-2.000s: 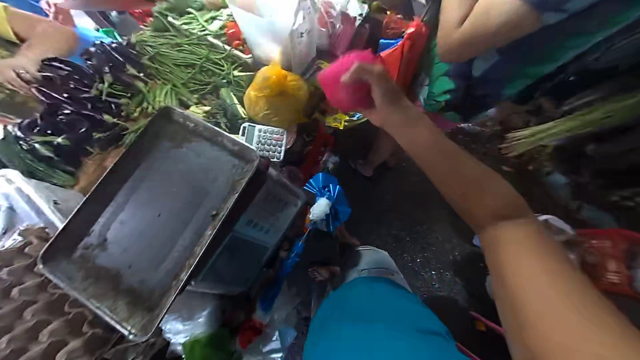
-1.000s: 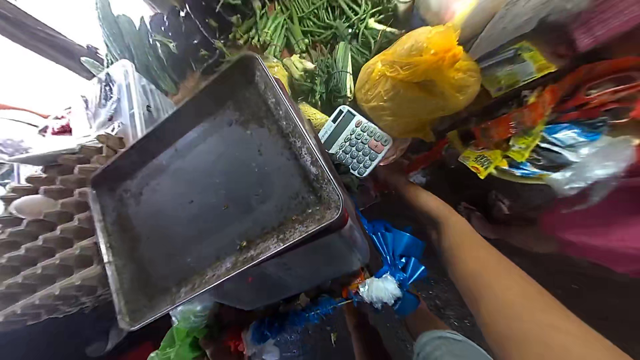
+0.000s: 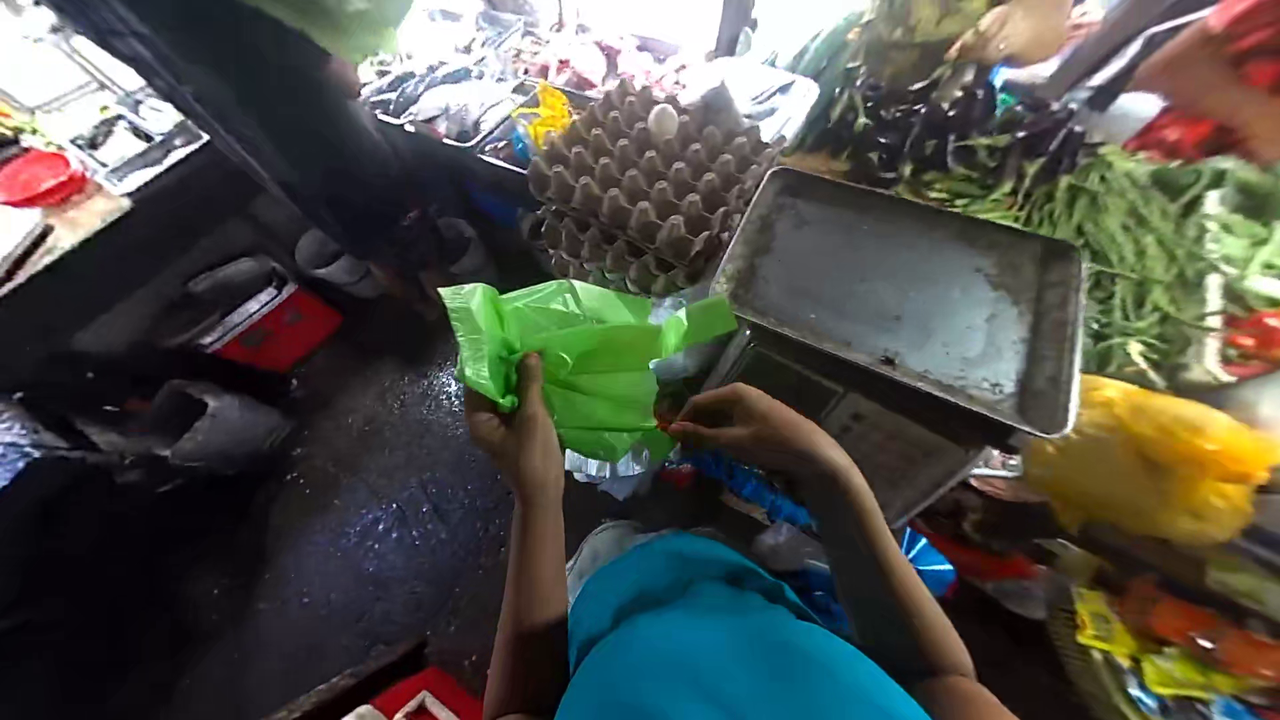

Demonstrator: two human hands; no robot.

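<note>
A green plastic bag is stretched between my two hands in front of my body. My left hand grips its left side, with the thumb pressed on the plastic. At the bag's lower right edge, my right hand pinches with thumb and fingers; a small reddish bit shows at the fingertips. To the right of the bag is a weighing scale with a bare metal tray on top. Behind the bag stands a stack of cardboard egg trays with one egg on it.
A yellow plastic bag sits right of the scale, near small packets. Green beans and eggplants lie behind the tray. A person in dark clothing stands at the upper left, near a red cooler box on the wet floor.
The view has swung left. Both hands now hold a green bag in front of my body; two seconds ago one hand was raised with a pink thing in it.
</note>
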